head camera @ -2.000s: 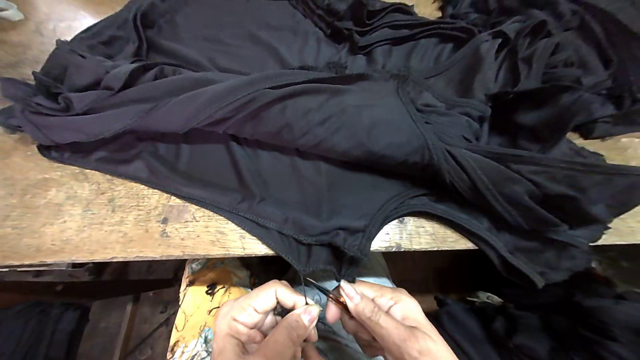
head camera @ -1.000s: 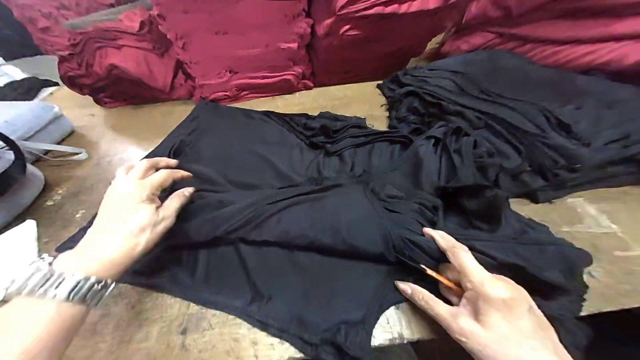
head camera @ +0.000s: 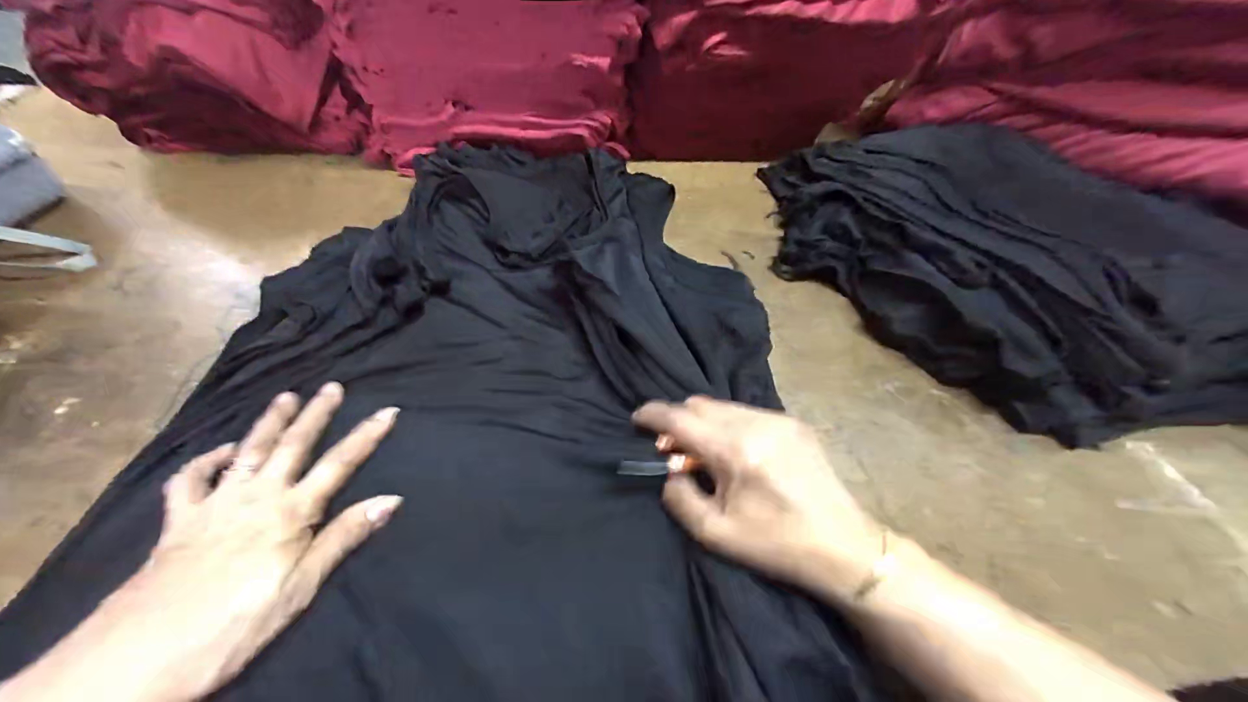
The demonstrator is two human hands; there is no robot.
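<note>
A black sleeveless garment (head camera: 507,487) lies spread on the wooden table, its neckline and armholes toward the far side. My left hand (head camera: 263,517) rests flat on its left part with the fingers spread, holding nothing. Over the garment's right part, my right hand (head camera: 751,478) is curled round a small orange-handled tool (head camera: 643,468). The tool's thin grey metal end points left from between my fingers; its exact kind is unclear, as most of it is hidden in the hand.
Piles of dark red fabric (head camera: 487,78) line the far edge of the table (head camera: 1102,507). A stack of black fabric pieces (head camera: 985,263) lies at the right. At the far left edge is a grey object with a strap (head camera: 29,185), partly cut off.
The black garment lay crosswise and bunched earlier; now its neckline points away from me. My left hand came off the small work at the table's edge and is now flat on the cloth.
</note>
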